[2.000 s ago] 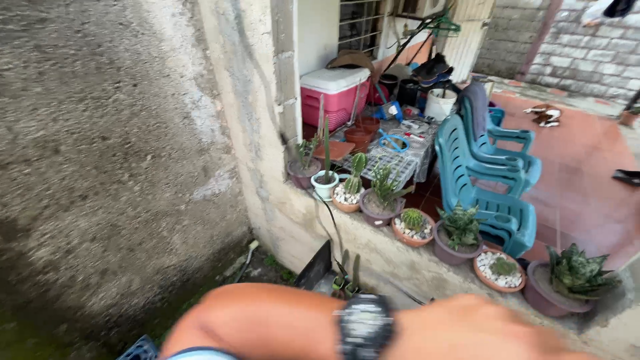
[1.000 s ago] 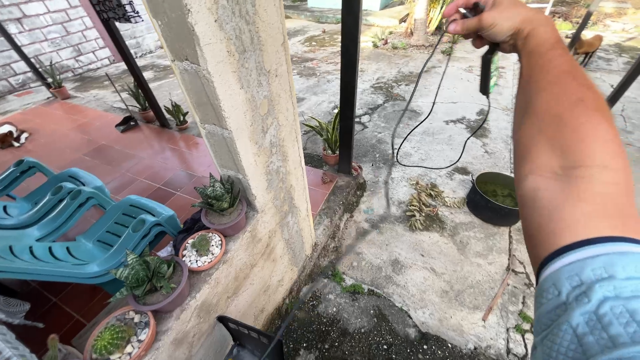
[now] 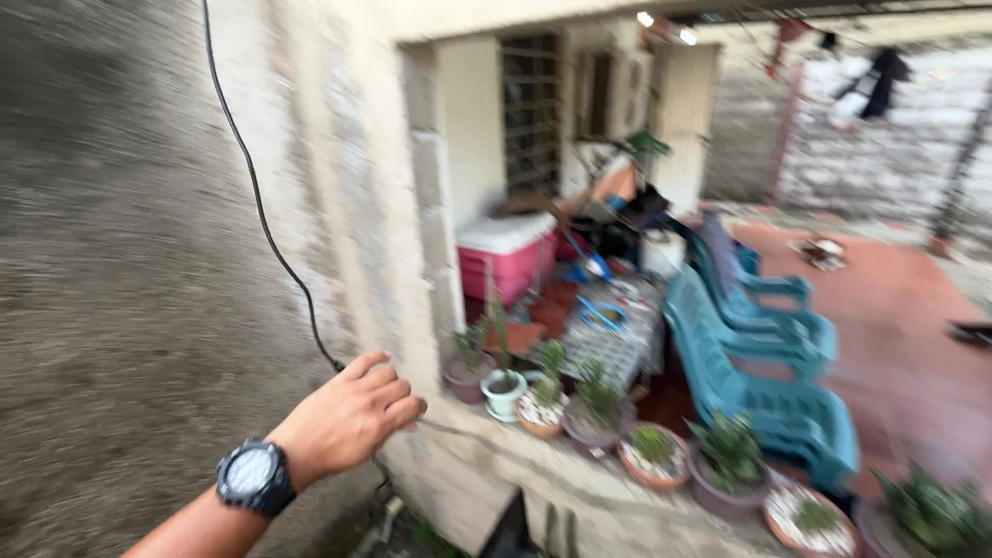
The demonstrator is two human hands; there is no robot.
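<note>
My left hand (image 3: 353,418), with a black wristwatch (image 3: 256,477) on the wrist, is at the lower left in front of the rough concrete wall. Its fingers are closed around a black cable (image 3: 267,225), which comes down from the top of the view to the hand. A further length of dark cable shows just below the hand. The fingers hide the part of the cable that they grip. My right hand is out of view. Much of the view is blurred by motion.
Potted cacti and succulents line the low wall (image 3: 496,480) at the right. Beyond it stand stacked teal plastic chairs (image 3: 736,380), a pink cooler (image 3: 508,260) with a white lid, and a cluttered low table (image 3: 620,333). A dark angular object (image 3: 508,527) is below.
The view has swung back from the paved yard to the wall and chairs. My right hand, which held a cable a second ago, has left view. My left hand has come in, on the cable.
</note>
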